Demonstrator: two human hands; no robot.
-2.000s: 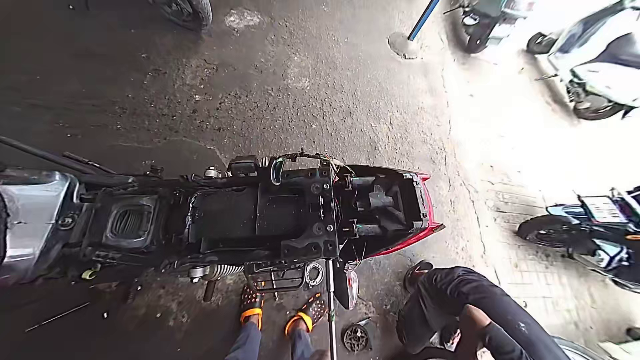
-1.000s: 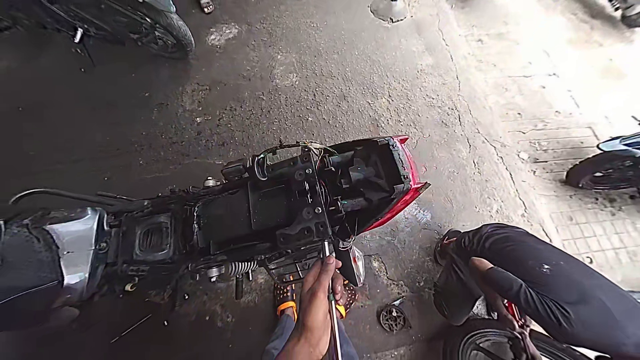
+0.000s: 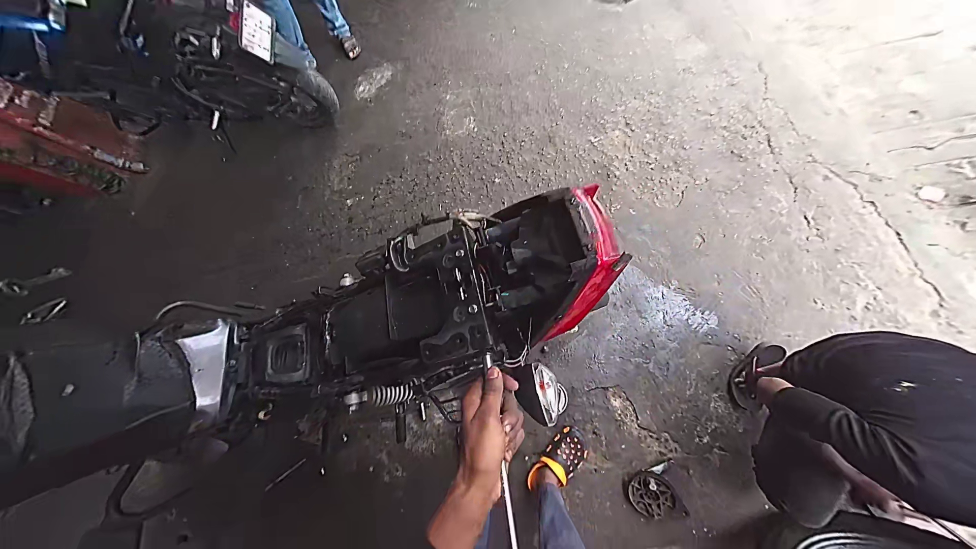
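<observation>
My left hand (image 3: 486,431) reaches up from the bottom edge, its fingers closed around a long thin metal rod (image 3: 508,499). The rod's upper end meets the near side of a motorcycle's stripped rear frame (image 3: 457,305), and its lower end runs out of view. Just right of my fingers is a turn-signal lamp (image 3: 549,393) with a clear lens. A red tail panel (image 3: 591,297) wraps the rear end, and loose wires lie beside the crossbar. A coil-spring shock absorber (image 3: 390,395) is left of my hand. My right hand is not in view.
At right, a person (image 3: 892,427) in dark clothes bends over a wheel (image 3: 835,540). A round spoked metal part (image 3: 650,493) lies on the ground near my clog (image 3: 563,454). Another motorcycle (image 3: 252,76) and a person's legs (image 3: 293,30) are at upper left.
Two seconds ago no hand showed at the rod; one second ago my left hand was on it, and it remains there. The view has shifted.
</observation>
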